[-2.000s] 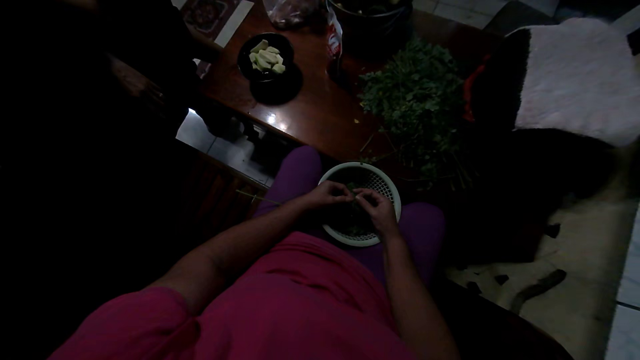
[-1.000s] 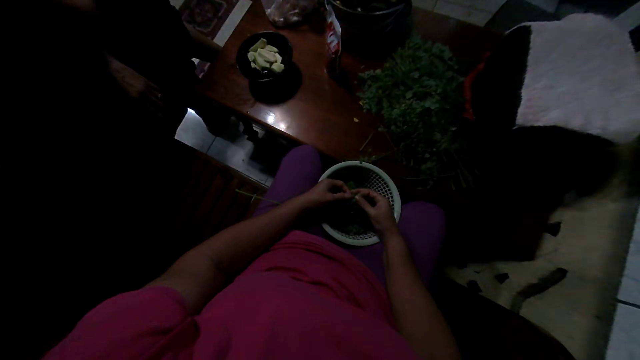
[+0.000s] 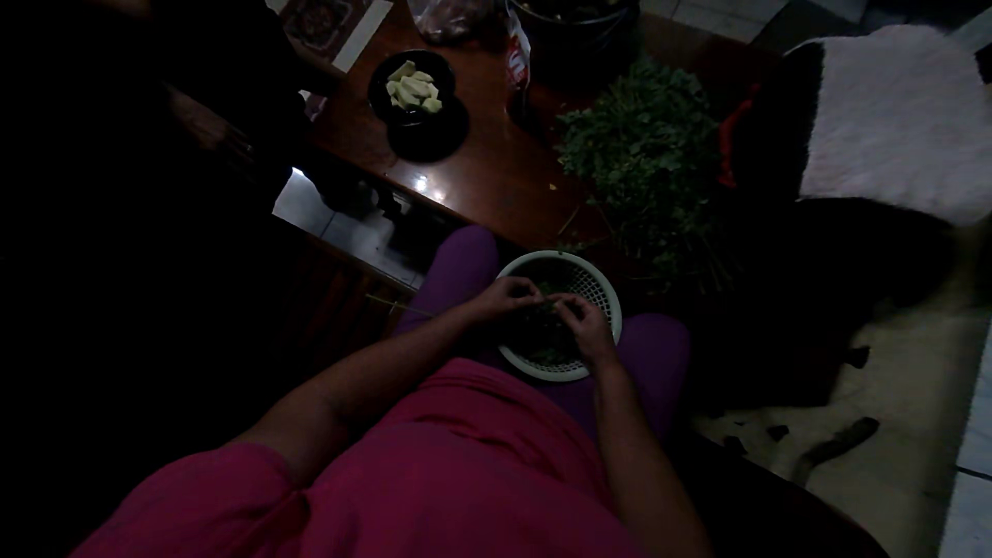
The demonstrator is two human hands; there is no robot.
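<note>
A pale plastic colander [image 3: 612, 298] with leafy greens [image 3: 546, 341] in it rests on my lap, between my thighs. Over its middle, my left hand [image 3: 508, 298] and my right hand [image 3: 585, 322] meet at the fingertips, pinching a small green sprig [image 3: 549, 302] between them. The sprig is small and dark, and which fingers bear on it is hard to make out. Beyond the colander, a large bunch of leafy herbs [image 3: 647, 147] lies on the wooden table, its thin stems pointing toward me.
On the glossy wooden table [image 3: 496, 182] stand a dark bowl of pale cut pieces [image 3: 415, 89], a plastic bag [image 3: 449, 19], a red-and-white packet [image 3: 517, 62] and a dark pot [image 3: 573, 19]. A person's hand [image 3: 201, 120] shows at left. A pale fluffy cloth [image 3: 899, 124] lies at right.
Both hands stay over the colander, with small finger movements at the sprig. The things on the table have not plainly moved.
</note>
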